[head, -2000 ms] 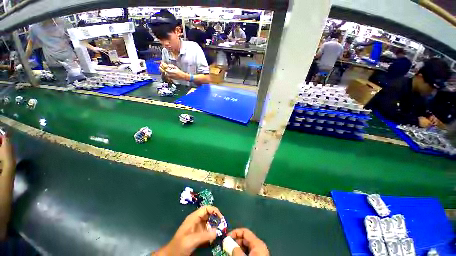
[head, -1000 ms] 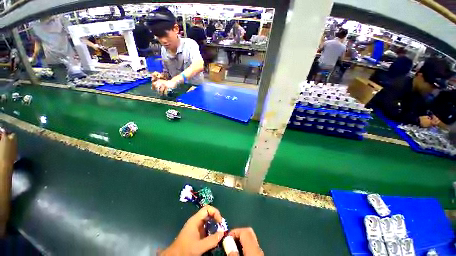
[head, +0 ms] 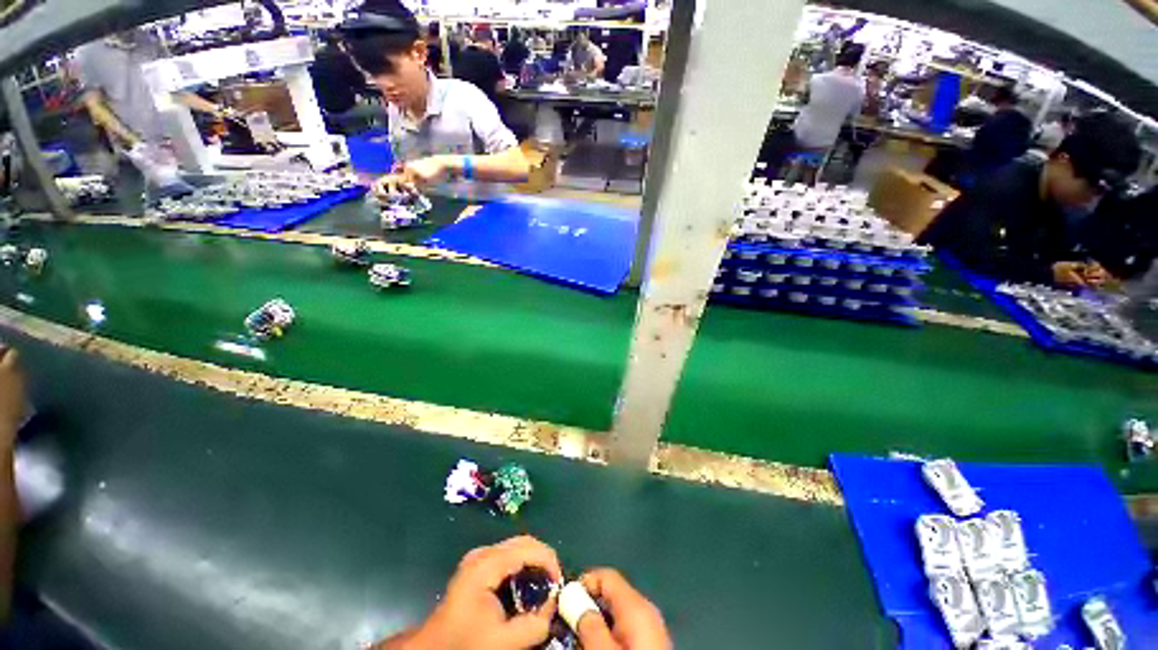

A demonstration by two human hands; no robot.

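Note:
My left hand (head: 489, 597) and my right hand (head: 622, 615) are together at the bottom centre, holding a small dark and white part-built unit (head: 531, 588) between the fingertips. The fingers cover much of it. A white patch, perhaps a finger cot, is at a right-hand fingertip. A loose part-built unit with a green circuit board (head: 512, 488) and a white part lies on the dark bench just beyond my hands.
A bright green belt (head: 508, 362) carries several loose units behind a pale worn edge. A white metal post (head: 679, 241) stands ahead. A blue sheet (head: 876, 508) at right holds white housed units (head: 975, 546). People sit opposite; another person's arm shows at the left edge.
The units on the belt have moved left, and another has appeared at the far right. The view has shifted slightly. My hands still hold the unit, now turned so a dark round part shows.

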